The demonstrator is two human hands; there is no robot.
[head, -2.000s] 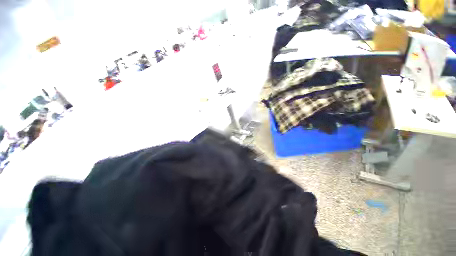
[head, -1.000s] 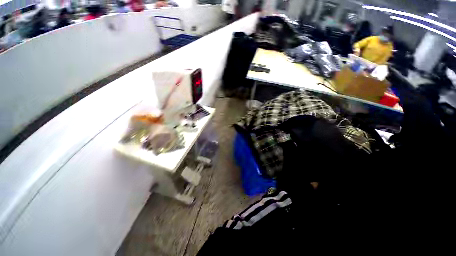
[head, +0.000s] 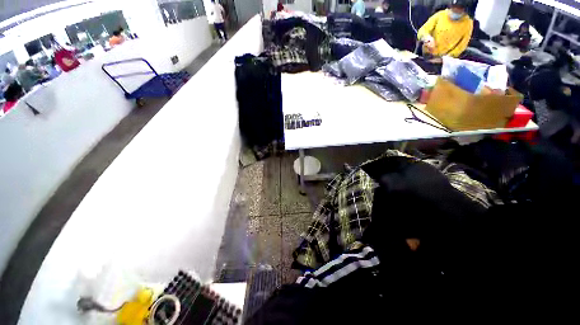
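Black garments (head: 445,273) form a large dark mass across the lower right, close to me. A sleeve with white stripes (head: 340,265) reaches into it from the lower left. Past the sleeve, a small skin-coloured patch shows, probably part of my left hand (head: 413,244); black cloth hides the rest and its fingers cannot be made out. My right hand is not visible. Cream-and-black plaid garments (head: 353,203) lie beside and under the black cloth.
A white table (head: 356,124) holds grey polybags (head: 397,77), a black hanger (head: 427,119), dark tags (head: 303,120) and a carton (head: 470,106). A white partition (head: 146,178) runs along the left. Black garments (head: 259,105) hang beside the table. A person in yellow (head: 448,33) is behind it.
The view has swung and moved closer to the white table. The small machine table has slid to the bottom left edge. The blue bin is no longer visible. The striped sleeve remains against the black cloth.
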